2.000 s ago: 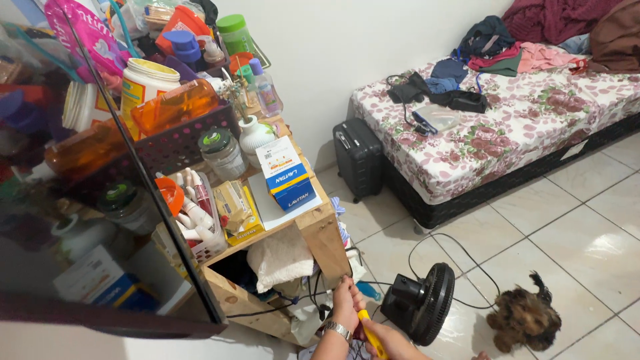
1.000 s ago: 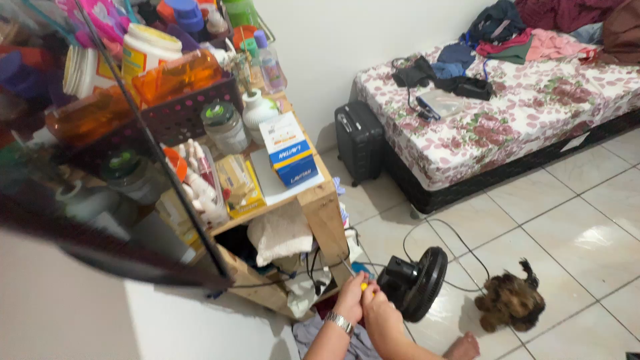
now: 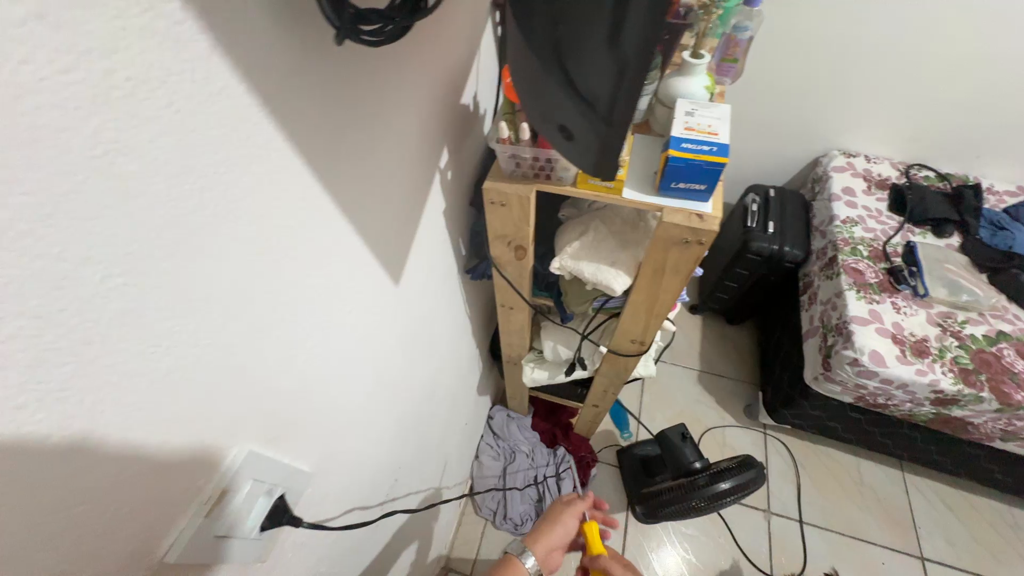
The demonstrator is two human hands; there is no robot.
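Observation:
At the bottom of the head view, my right hand (image 3: 612,565) grips the yellow handle of a screwdriver (image 3: 593,539). My left hand (image 3: 560,530), with a metal-band watch (image 3: 524,555) on its wrist, has its fingers around the metal shaft just ahead of the handle. The shaft points up and slightly left, over a grey cloth (image 3: 512,472) on the floor. Directly above the hands, a wooden shelf unit (image 3: 632,320) holds folded cloths and dangling black cables. A black fan (image 3: 692,480) lies on the tiles right of my hands.
A black plug (image 3: 280,514) sits in a wall outlet (image 3: 240,508), its cord running toward my hands. A dark panel (image 3: 592,72) overhangs the shelf top, near a blue and white box (image 3: 694,152). A black suitcase (image 3: 756,248) and a flowered bed (image 3: 864,320) stand right; the fan's cord loops over the floor.
The view has swung left, bringing the wall and outlet in. The dog seen on the floor earlier is almost wholly out of view. My hands still hold the screwdriver.

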